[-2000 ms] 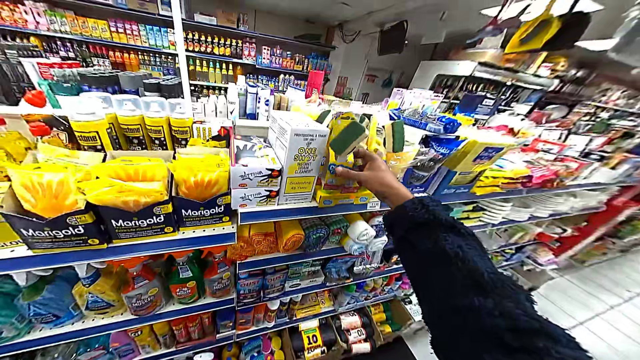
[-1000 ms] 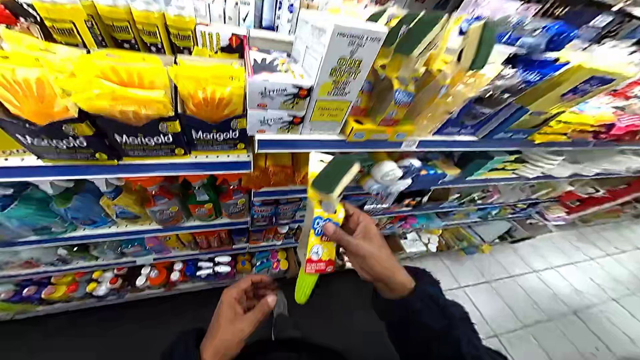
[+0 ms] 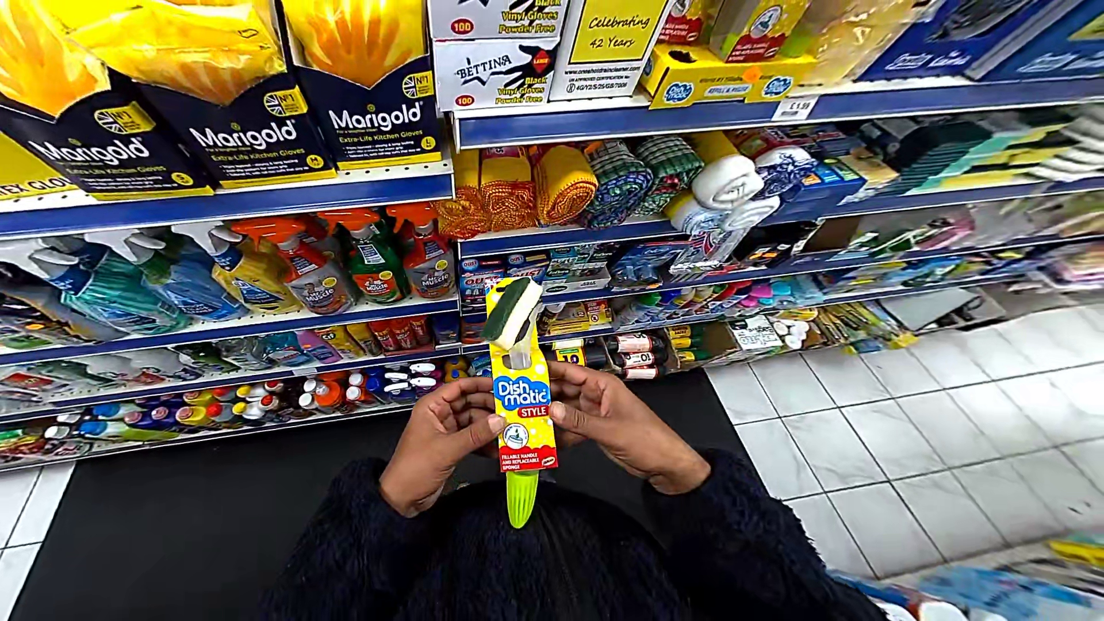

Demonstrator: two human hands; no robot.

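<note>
A carded Dishmatic-style dish brush (image 3: 523, 405) is held upright between both hands at the lower middle of the head view. Its green-and-white sponge head (image 3: 515, 315) sticks out at the top, and a lime green handle (image 3: 521, 498) shows below the yellow and red card. My left hand (image 3: 444, 435) grips the card's left edge, with the thumb on its front. On the right edge my right hand (image 3: 617, 424) pinches the card in the same way. The fingers behind the card are partly hidden.
Shelves with blue edges (image 3: 690, 116) run across in front. They bear Marigold glove packs (image 3: 371, 112), spray bottles (image 3: 371, 259), rolled cloths (image 3: 565, 185) and vinyl glove boxes (image 3: 492, 73). A black mat (image 3: 216, 517) and white floor tiles (image 3: 897, 431) lie below.
The right hand was at the upper shelf by the sponge brushes, then brought the brush down. My left hand, apart from it a second ago, now holds the card too. The view has tipped downward.
</note>
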